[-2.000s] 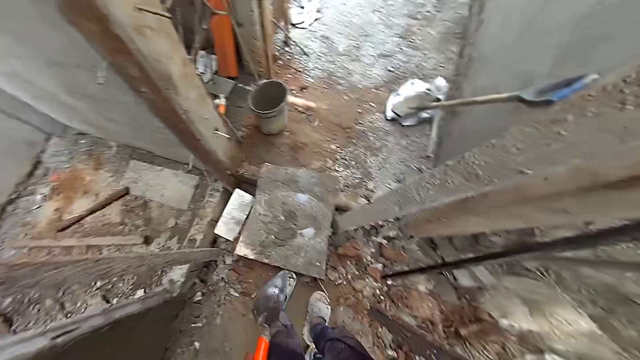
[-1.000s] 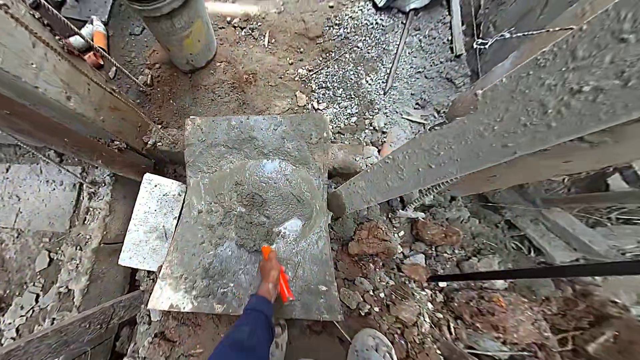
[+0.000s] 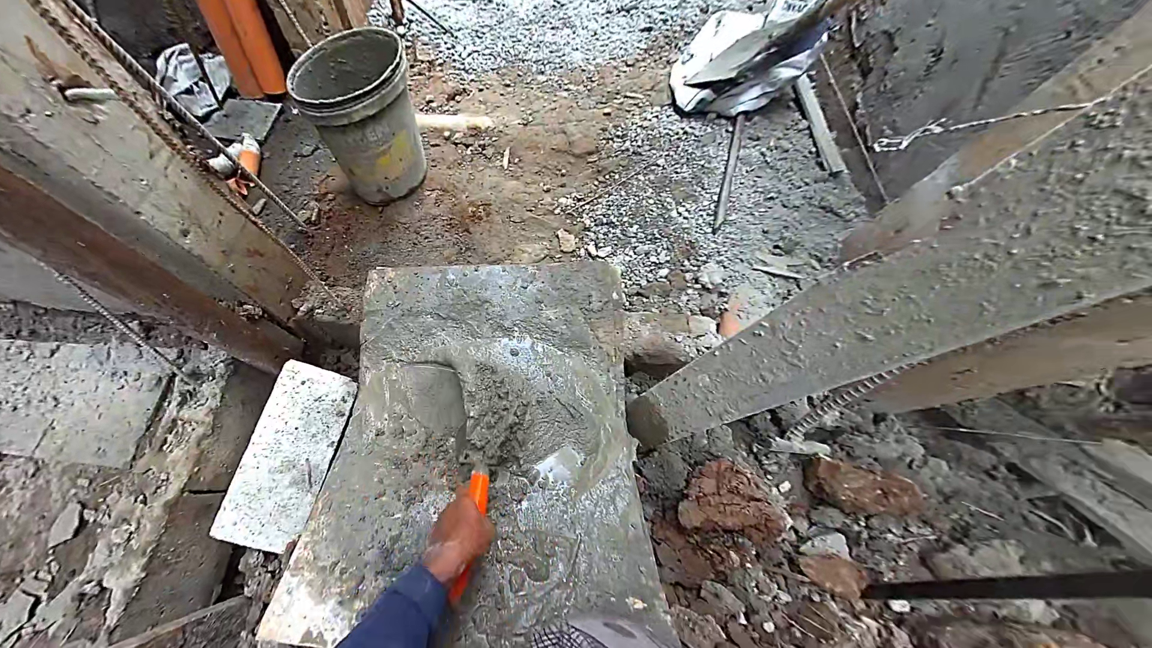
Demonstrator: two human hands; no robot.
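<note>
My left hand [image 3: 462, 537], below a dark blue sleeve, is closed around the orange handle of a trowel [image 3: 470, 540]. The trowel's blade, coated grey, lies at the left side of a mound of wet mortar [image 3: 504, 409]. Under the mortar is a flat, mortar-smeared board [image 3: 405, 531] on the ground. A pale rectangular block [image 3: 286, 454] lies beside the board's left edge. My right hand is out of view.
A mortar-stained bucket [image 3: 364, 117] stands at the upper left. Behind the board lie gravel [image 3: 648, 198] and a white sack [image 3: 751, 63] under a shovel blade [image 3: 756, 45]. A mortar-splashed beam [image 3: 882, 306] slants in from the right above broken bricks [image 3: 733, 504]. Ropes cross the left.
Since a second ago the trowel's blade has come into sight at the mound's left side, with my left hand still on its handle. The shovel blade has come into view over the sack.
</note>
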